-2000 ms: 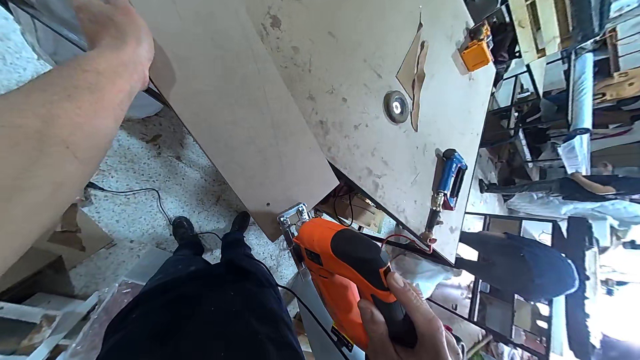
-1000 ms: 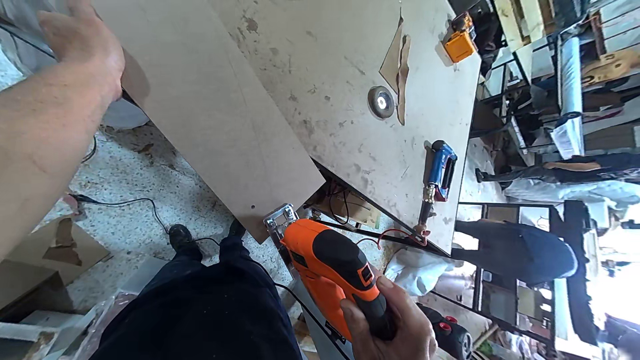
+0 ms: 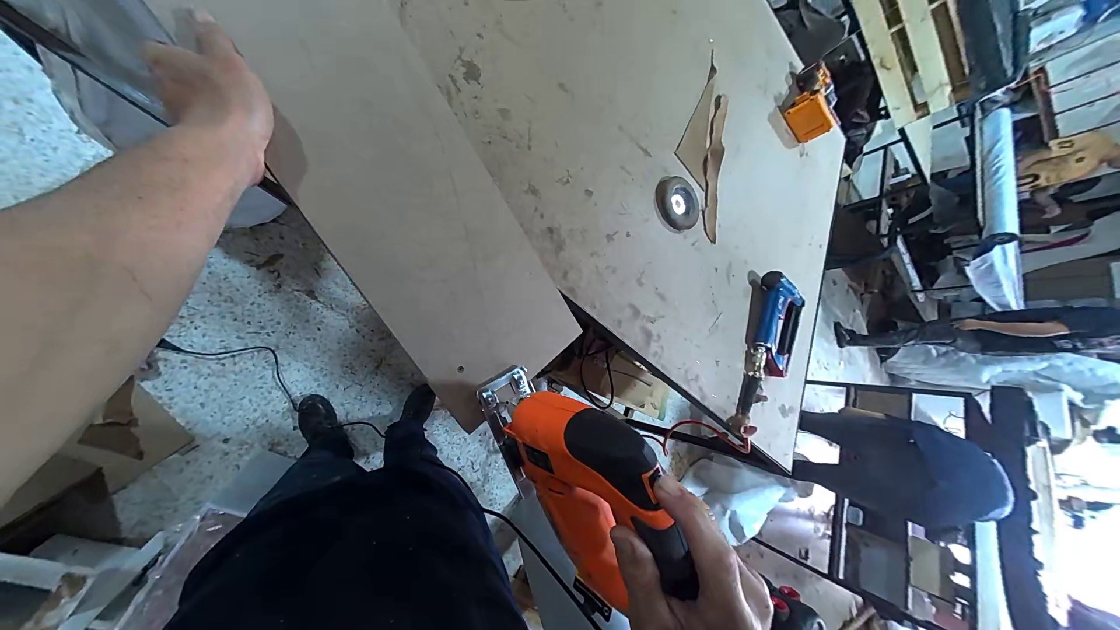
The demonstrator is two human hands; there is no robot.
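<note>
My right hand [image 3: 700, 560] grips the rear handle of an orange and black jigsaw [image 3: 595, 477]. The jigsaw's metal shoe rests at the near end of a long pale board [image 3: 420, 210], close to a small dark hole in it. Whether the blade is in the material cannot be seen. My left hand [image 3: 214, 92] lies on the board's left edge farther up, fingers spread over its face. The board lies on a stained worktable [image 3: 612, 131] and sticks out past the table's near edge.
On the table are a round metal disc [image 3: 677, 204], torn brown scraps [image 3: 713, 166], a blue air tool [image 3: 774, 324] with a hose fitting and an orange power-tool battery [image 3: 808, 116]. Cables cross the speckled floor [image 3: 324, 297]. Two other people [image 3: 927, 468] stand beyond the table.
The view has shifted somewhat. My right hand keeps its grip on the jigsaw at the board's end, and my left hand stays at the board's left edge.
</note>
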